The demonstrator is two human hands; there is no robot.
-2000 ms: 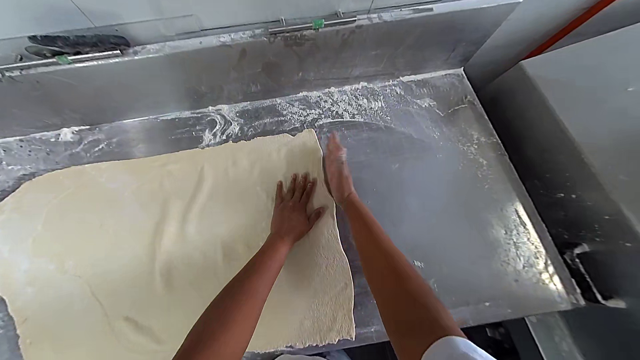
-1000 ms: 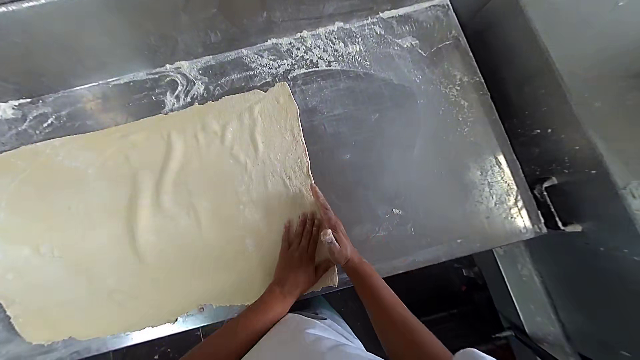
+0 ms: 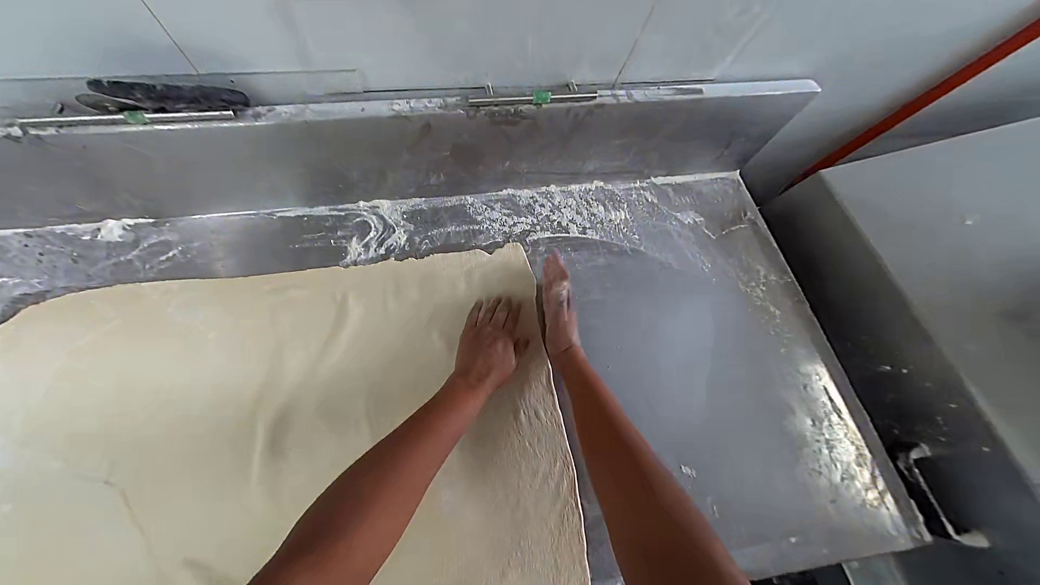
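A large flat sheet of pale dough (image 3: 203, 390) covers the left and middle of a stainless steel worktable (image 3: 691, 382). My left hand (image 3: 489, 341) lies palm down on the dough, close to its right edge, fingers a little apart and holding nothing. Just outside that edge, my right hand (image 3: 561, 307) stands on its side against the dough, fingers together and pointing away from me. Whether its palm touches the edge along its whole length cannot be told. Faint wrinkles run across the dough left of my left hand.
White flour (image 3: 569, 211) is scattered along the table's back. Behind rises a steel backsplash (image 3: 366, 158), with metal bars and a dark object (image 3: 171, 96) on its top ledge. A grey metal unit (image 3: 967, 244) stands to the right, past a dark gap.
Both hands have moved from the dough's near right corner, where they were a second ago, to its far right part. The view has tilted up again.
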